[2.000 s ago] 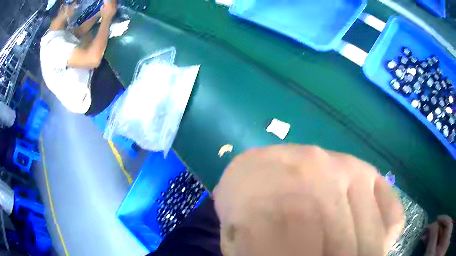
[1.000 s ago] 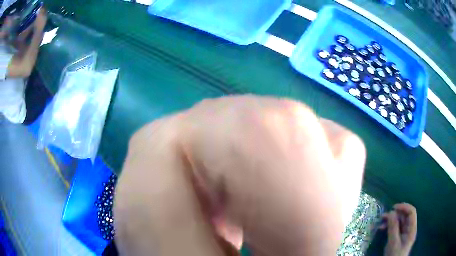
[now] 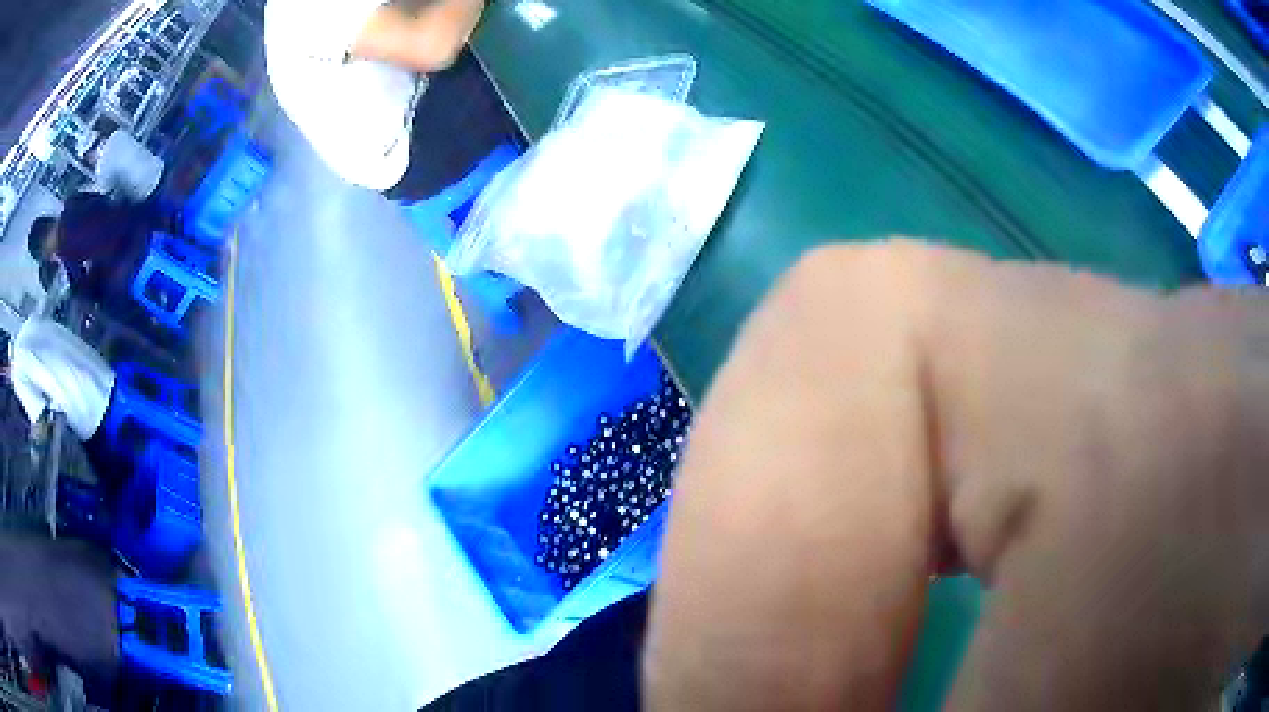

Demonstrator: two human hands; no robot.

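Observation:
My left hand (image 3: 835, 459) is large and blurred close to the camera at the lower right, bare, back of the hand up. Its fingertips and anything between them are not shown clearly, so I cannot tell whether it holds something. A strip of green shows below it between fingers. My right hand is out of the picture. The blue bin (image 3: 487, 487), heaped with small round black parts (image 3: 612, 487), stands below the table edge, left of my left hand.
A crumpled clear plastic bag (image 3: 599, 209) lies over a clear container at the edge of the green table (image 3: 821, 153). Blue trays (image 3: 1072, 84) are at the upper right. A person in white (image 3: 341, 98) sits beyond. Blue stools (image 3: 174, 285) and other people are at the left.
The view has swung left, so the bag and bin sit further right. The right hand and the clear box of metal pieces have left the picture. Only a corner of the filled tray still shows.

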